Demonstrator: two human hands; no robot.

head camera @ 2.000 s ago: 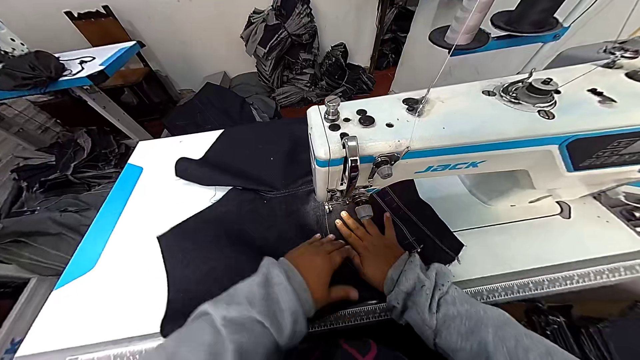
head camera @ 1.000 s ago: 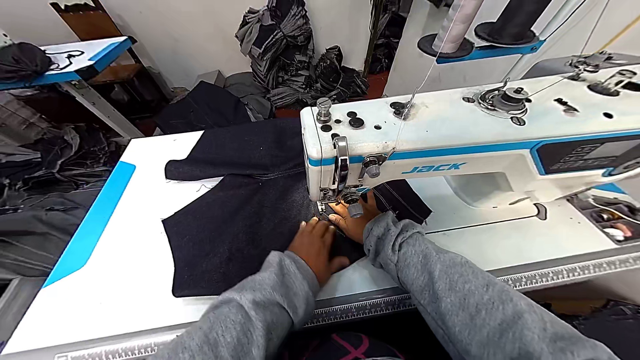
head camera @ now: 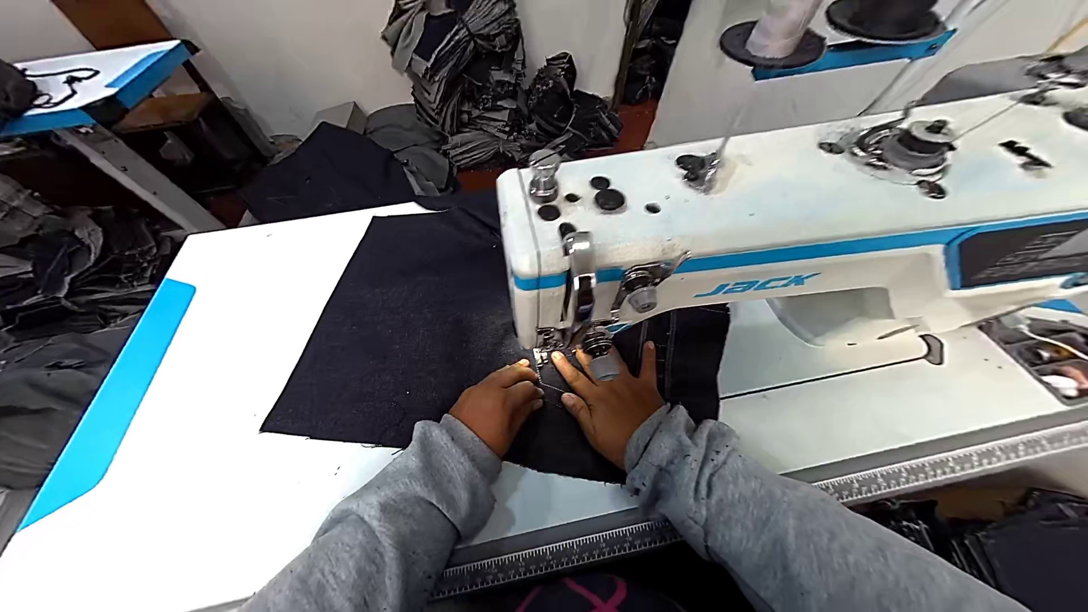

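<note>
Dark denim fabric [head camera: 399,331] lies across the white sewing table and passes under the head of a Jack sewing machine [head camera: 765,204]. My left hand [head camera: 500,405] rests on the fabric just left of a light stitched line, its fingers bent close together near the presser foot [head camera: 541,355]; whether it pinches the cloth I cannot tell. Spread flat on the cloth, my right hand [head camera: 608,399] lies right of that line, with fingertips beside the presser foot and partly behind the thread tension knob. The needle tip is too small to make out.
A measuring tape strip [head camera: 561,552] runs along the table's front edge. Thread cones stand on a holder [head camera: 773,44] behind the machine. Bundled fabric pieces [head camera: 476,76] are piled against the wall, with more cloth [head camera: 68,263] at the left. A small parts tray [head camera: 1041,357] sits at the right.
The denim has been turned and shifted on the table; its left part now has a different outline. My hands, earlier close together, are now on either side of the stitched line, the right one spread.
</note>
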